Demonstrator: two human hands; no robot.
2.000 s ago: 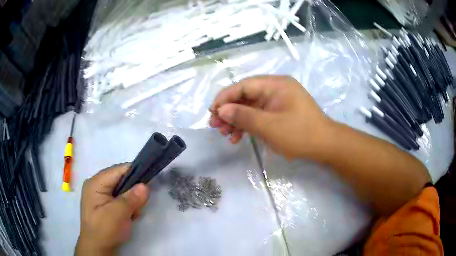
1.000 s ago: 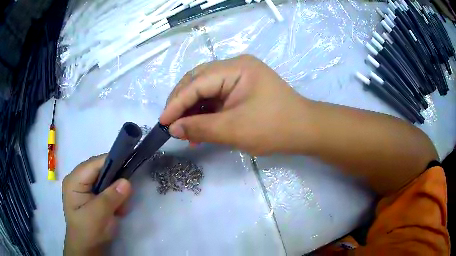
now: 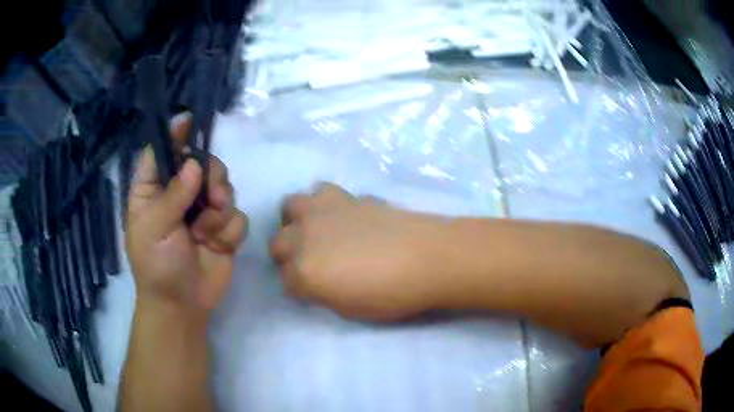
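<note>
My left hand [image 3: 181, 233] is at the left, palm up, with its fingers closed around dark, blurred black tubes [image 3: 161, 133] that point away from me. Their exact number cannot be told against the dark pile behind. My right hand [image 3: 346, 249] is low over the middle of the table, back up and fingers curled. Whether it holds anything is hidden. The heap of small metal parts and the screwdriver do not show.
Loose black tubes [image 3: 68, 233] lie piled along the left. White rods [image 3: 354, 40] lie on a clear plastic bag [image 3: 410, 145] at the back. Black tubes with white ends [image 3: 700, 193] lie fanned at the far right. A table seam [image 3: 492, 153] runs toward me.
My left hand has moved forward to the black tube pile with tubes in it. My right hand has left the tube end and dropped lower over the table. The view has shifted left.
</note>
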